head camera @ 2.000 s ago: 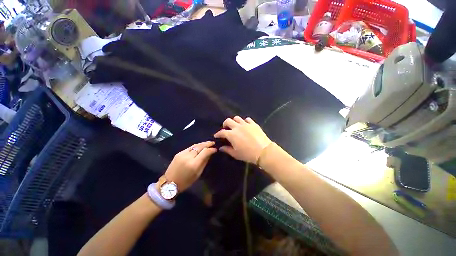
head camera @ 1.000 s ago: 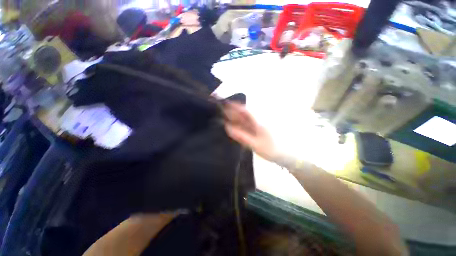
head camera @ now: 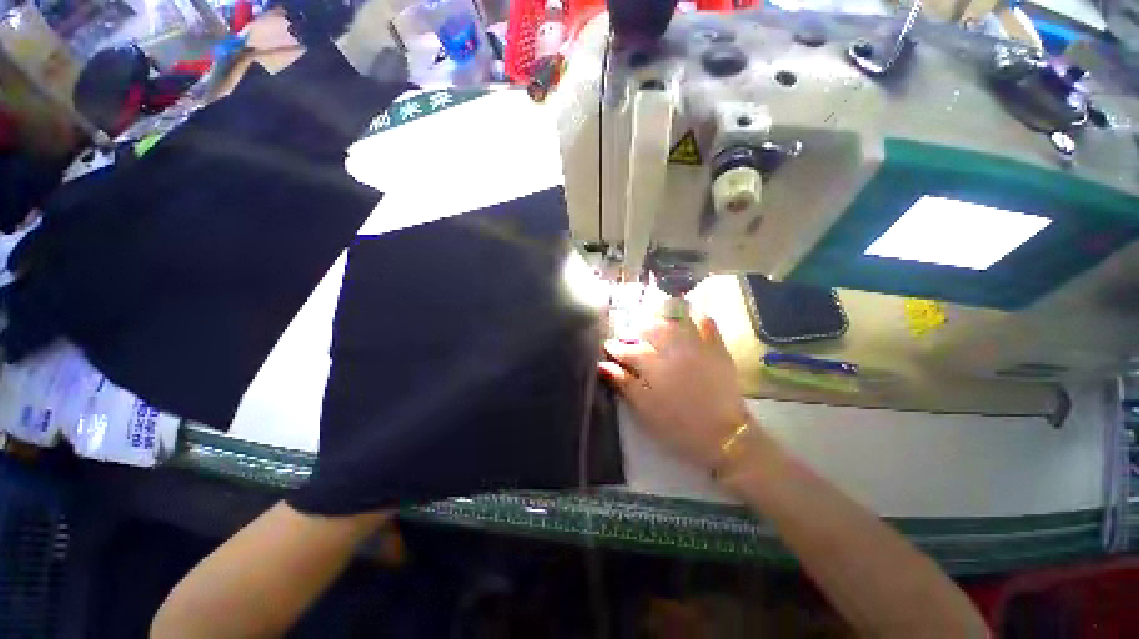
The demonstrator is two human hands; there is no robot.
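A flat black fabric piece (head camera: 462, 362) lies on the white machine table, its right edge at the needle area. My right hand (head camera: 681, 381) rests with its fingertips at that edge, just under the machine head (head camera: 787, 112); lamp glare blurs the presser foot and needle (head camera: 625, 293). My left hand is hidden under the black piece; only the forearm shows at the lower left. A heap of black pieces (head camera: 200, 237) lies to the left, apart from this piece.
A dark rounded rectangle (head camera: 796, 308) and a blue pen-like stick (head camera: 809, 365) lie on the machine bed. White printed packaging (head camera: 94, 406) is at left under the heap. A red basket (head camera: 531, 38) and a bottle (head camera: 460, 40) stand at the back. Green edging (head camera: 600, 518) runs along the front.
The view has turned right towards the machine. The worked black piece has moved from over the heap and lap to the needle area. My right hand has moved under the machine head; my left hand has become covered.
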